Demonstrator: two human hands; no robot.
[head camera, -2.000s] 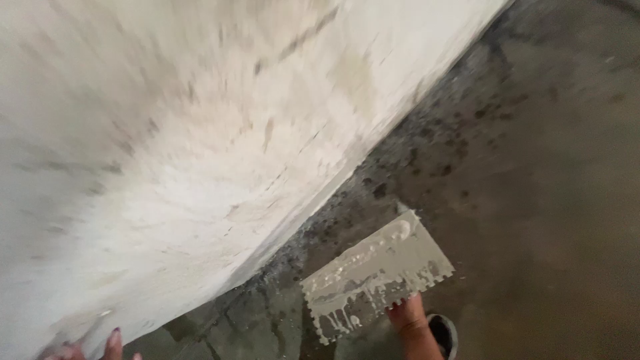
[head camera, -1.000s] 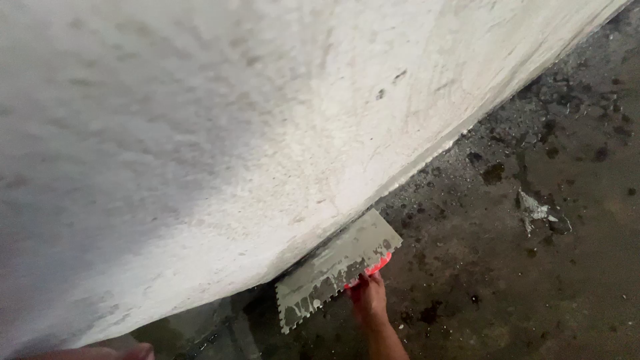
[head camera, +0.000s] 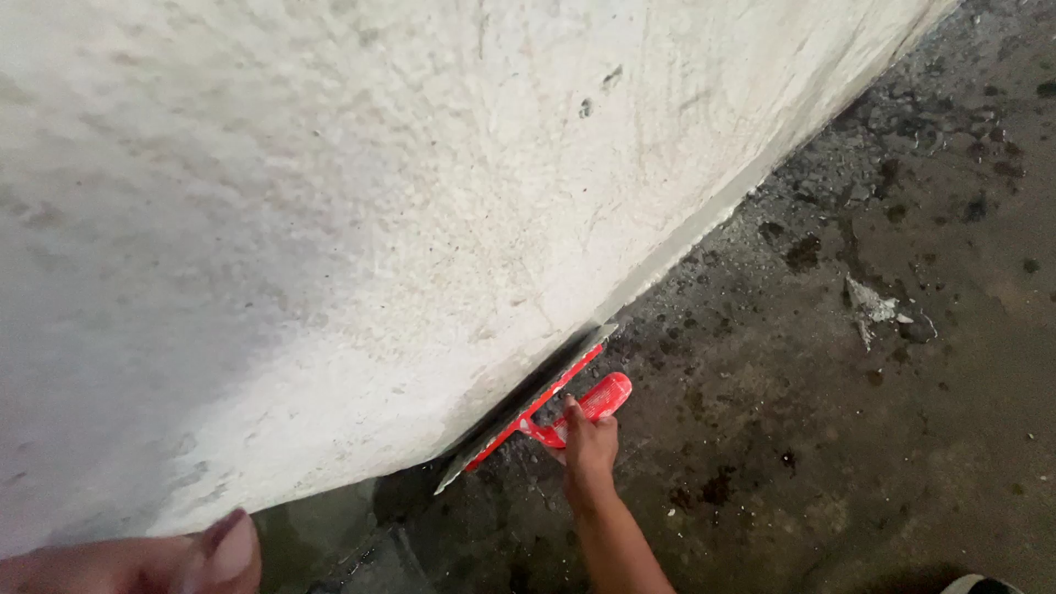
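My right hand (head camera: 591, 444) grips the red plastic handle (head camera: 605, 397) of a notched trowel. Its metal blade (head camera: 535, 406) is tilted on edge along the base of a whitish wall (head camera: 429, 206), with the red backing toward my hand. The blade's far end meets a grey strip of wet mortar (head camera: 681, 241) at the wall's foot. At the bottom left, my left hand (head camera: 194, 561) lies near the wall's corner; only a thumb and part of the hand show, and whether it holds anything is hidden.
The dark, stained concrete floor (head camera: 767, 429) runs along the wall. A pale lump of mortar (head camera: 873, 305) lies on it at the right. Part of a shoe (head camera: 973, 584) shows at the bottom right edge.
The trowel has turned from showing its mortar-covered face to standing on edge against the wall's base, its red handle now in view. My left hand shows larger at the bottom left.
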